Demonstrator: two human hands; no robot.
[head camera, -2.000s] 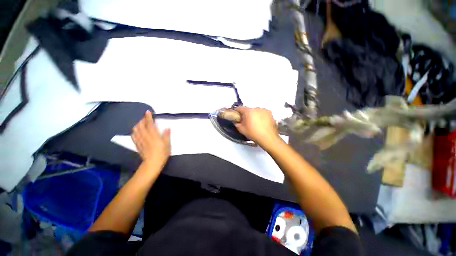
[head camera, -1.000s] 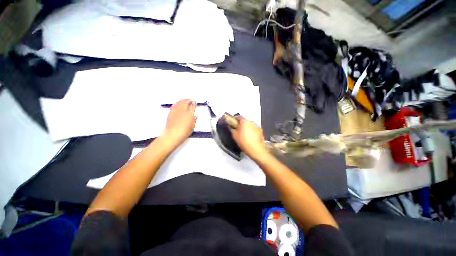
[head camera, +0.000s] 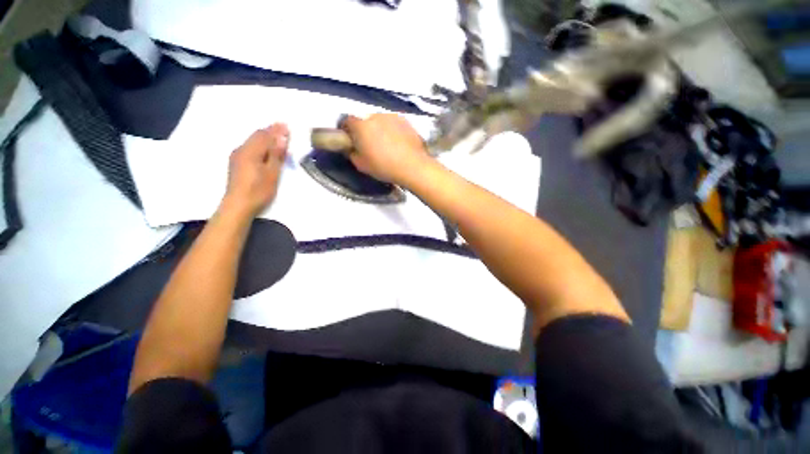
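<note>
A white-backed garment panel (head camera: 355, 277) lies flat on the dark pressing table (head camera: 582, 257), with a long dark seam strip across it and a curved cut-out at its left. My right hand (head camera: 382, 146) is closed around the tan handle of the steam iron (head camera: 353, 177), whose dark plate rests on the upper middle of the panel. My left hand (head camera: 258, 168) lies on the panel left of the iron, fingers bent and close together. It is too blurred to tell whether it pinches cloth. The short dark line is mostly hidden by my right arm.
A white panel stack (head camera: 302, 40) lies at the far side. White pieces with dark lines (head camera: 71, 213) hang at the left. The wrapped hose (head camera: 551, 89) crosses the upper right, above dark cloth (head camera: 653, 177). A red basket (head camera: 759, 291) stands right; blue baskets show below the table edge.
The iron has moved up and left from the long seam to the panel's upper part, its tip now turned rightward. My left hand has moved left. The hose has swung upward, and the view has shifted.
</note>
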